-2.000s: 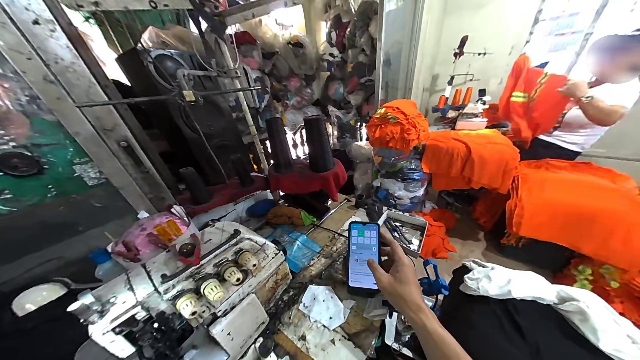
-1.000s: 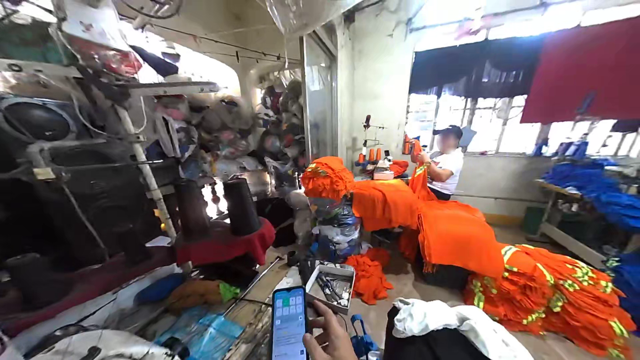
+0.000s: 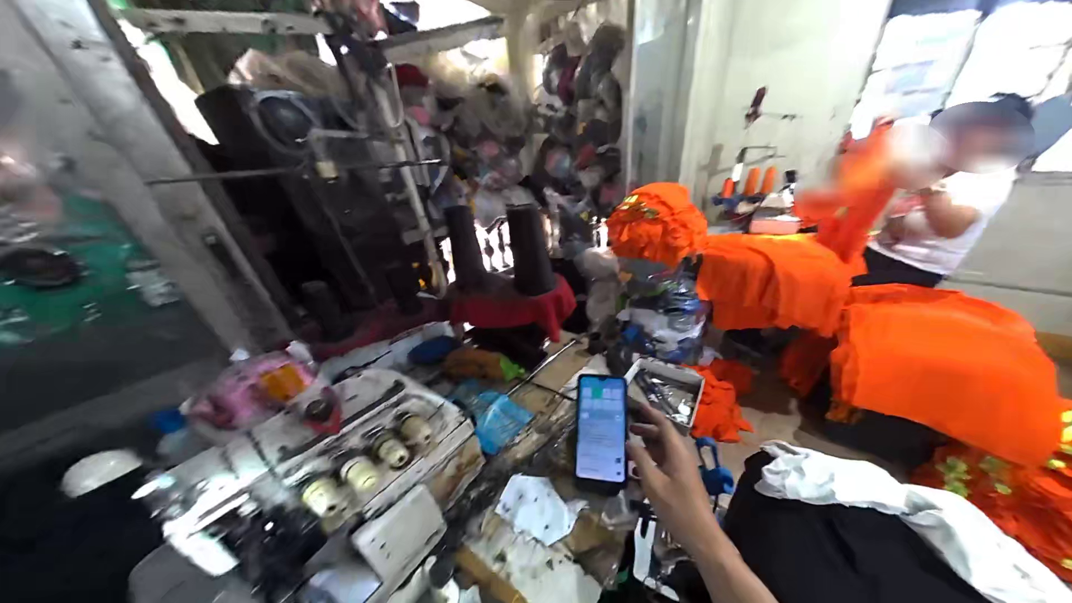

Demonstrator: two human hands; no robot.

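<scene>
My right hand (image 3: 666, 469) reaches in from the lower right, fingers apart, close to the right edge of a smartphone (image 3: 601, 431). The phone stands roughly upright with its screen lit, above the cluttered worktable. Whether a fingertip touches its edge is unclear, and what holds the phone up is hidden. My left hand is out of view. To the left is a worn white overlock sewing machine (image 3: 377, 469) with several cream tension dials. A white box of metal tools (image 3: 670, 392) lies just behind the hand.
Stained paper (image 3: 536, 507) and a blue plastic bag (image 3: 498, 419) lie around the phone. Dark thread cones (image 3: 529, 251) stand behind. Orange fabric piles (image 3: 938, 368) fill the right, where a person (image 3: 955, 193) handles orange cloth. Black and white cloth (image 3: 837, 519) lies near my forearm.
My right hand's finger was over the phone screen two seconds ago; now the hand is beside the phone's right edge. The view swung right and back.
</scene>
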